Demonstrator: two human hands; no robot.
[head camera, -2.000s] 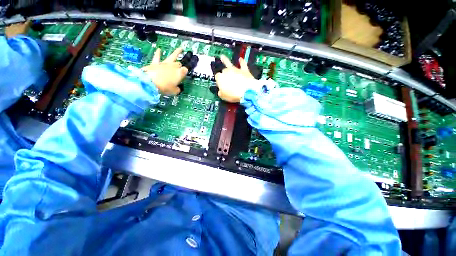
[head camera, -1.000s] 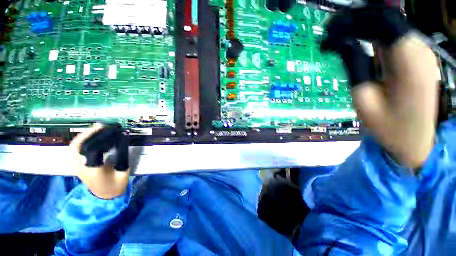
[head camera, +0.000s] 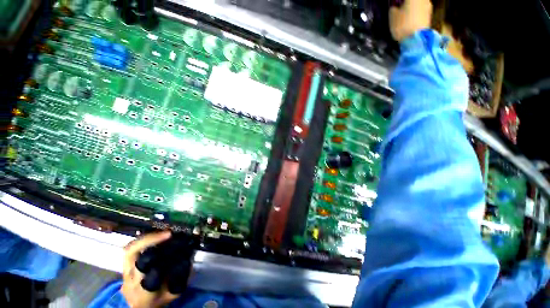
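Note:
A green circuit board (head camera: 145, 162) lies in a black pallet in front of me, with a small blue block cluster (head camera: 110, 53) at its upper left and a white finned block (head camera: 244, 93) at its upper right. My left hand (head camera: 160, 264), black coverings on some fingers, rests at the near rail with its fingers curled; whether it holds anything is hidden. My right hand (head camera: 412, 17) reaches over the dark parts bins at the top edge, partly cut off; its fingertips are out of sight.
A red-brown crossbar (head camera: 282, 201) separates this board from a second board (head camera: 350, 174), partly behind my right sleeve. The silver conveyor rail (head camera: 235, 274) runs nearest me. A cardboard box (head camera: 498, 84) and red components (head camera: 509, 123) are at upper right. Another person's sleeve (head camera: 524, 283) is at lower right.
My right hand has moved from above the right board to the bins at the back. My left hand stays by the near rail. The view has shifted and tilted.

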